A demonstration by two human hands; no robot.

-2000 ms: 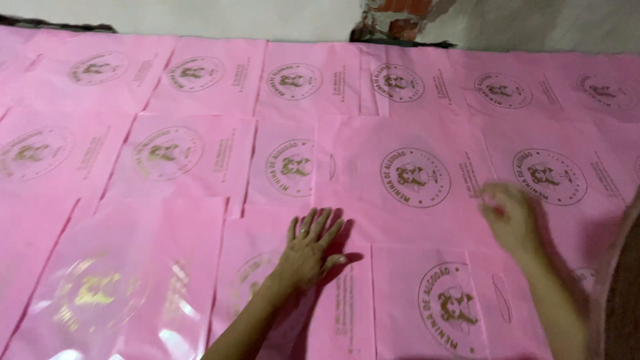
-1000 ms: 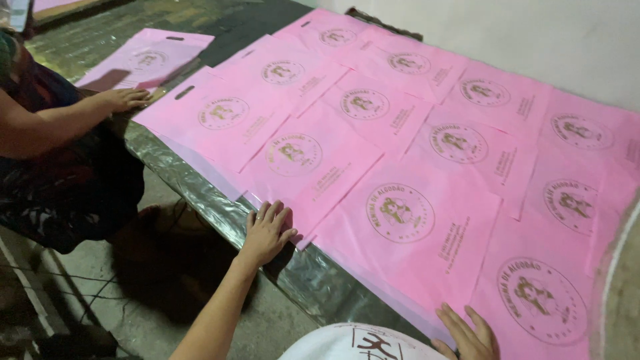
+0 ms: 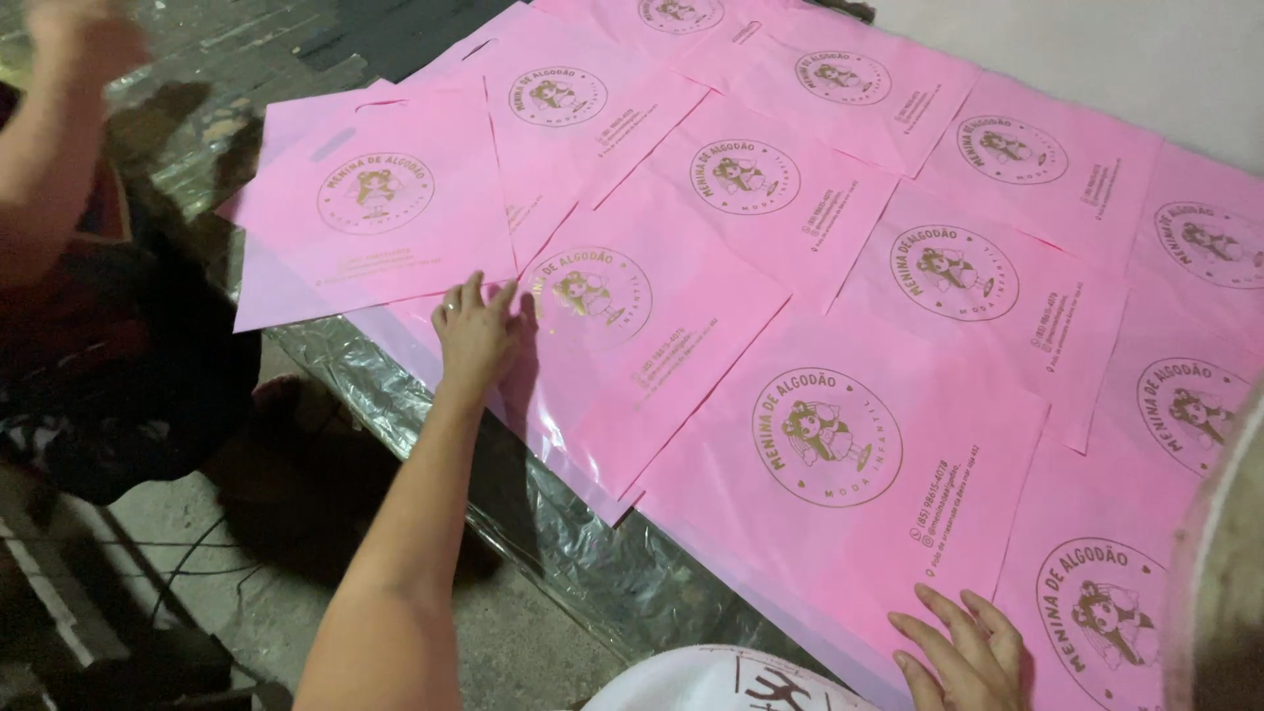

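Pink plastic bags with a printed round emblem of a girl lie overlapping in rows. My left hand (image 3: 478, 331), fingers spread and a ring on one, rests on the near-left edge of a shiny pink bag (image 3: 671, 326), touching the corner of a tilted pink bag (image 3: 286, 217) with a cut-out handle slot. At the bottom right, my right hand (image 3: 963, 647) lies with spread fingers on the lower edge of a large pink bag (image 3: 948, 415). Neither hand grips anything.
A table edge covered in clear plastic film (image 3: 563, 513) runs diagonally beneath the bags. At the left stands another person in dark clothes, an arm (image 3: 59, 128) raised and blurred. Cables lie on the concrete floor (image 3: 326, 602). A pale surface borders the bags at the upper right.
The single bag that lay apart at the far left now overlaps the other bags, beside my left hand. The other person's hand has lifted off the table. The view has shifted strongly since the first frame.
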